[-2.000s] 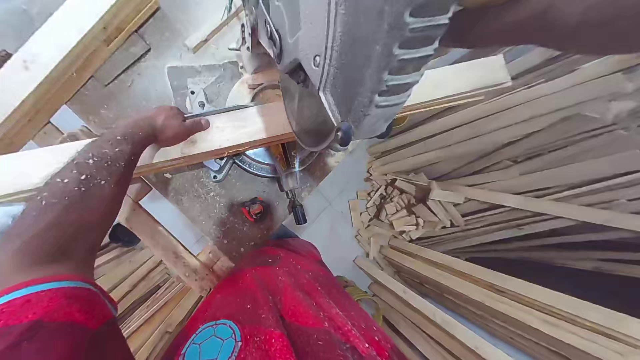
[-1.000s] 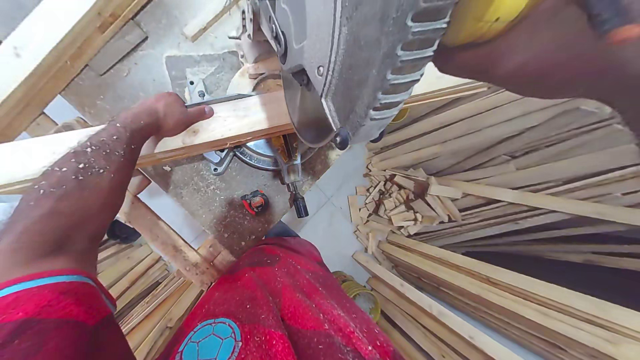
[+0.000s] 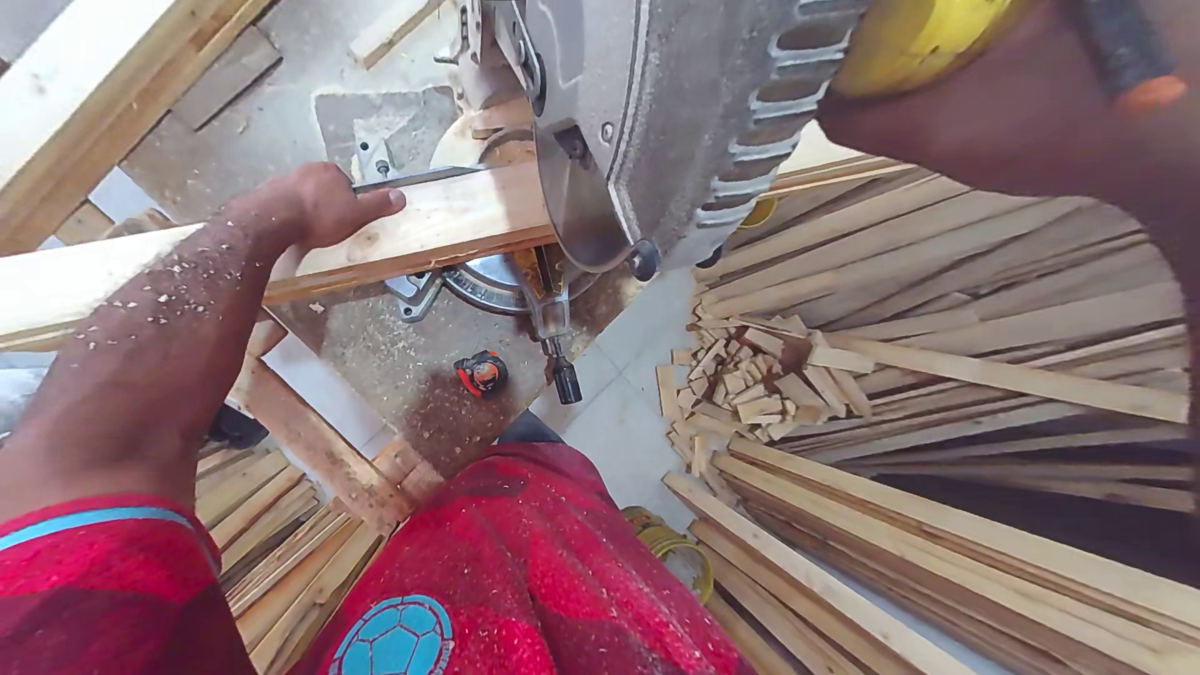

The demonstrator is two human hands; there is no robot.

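Note:
My left hand (image 3: 323, 206) grips a thick wooden board (image 3: 450, 211) against the metal fence of a miter saw (image 3: 684, 112), thumb lying on the board's top face. The board's right end runs to the saw's blade guard (image 3: 586, 202). Sawdust covers my left forearm. At the upper right my right arm reaches to the saw head beside a yellow part (image 3: 919, 42); the fingers of my right hand are out of view, so its grip is hidden. An orange and black tape measure (image 3: 481, 373) lies on the dusty worktable in front of the saw.
Long wooden strips (image 3: 1012, 366) are stacked at the right, with a heap of small offcuts (image 3: 750, 384) near them. More strips (image 3: 281, 553) stand at the lower left. Thick beams (image 3: 112, 103) lie at the upper left. A yellow roll-like thing (image 3: 689, 553) is by my right side.
My right arm and the yellow part beside it show more fully at the upper right than two seconds ago. My left hand stays on the board.

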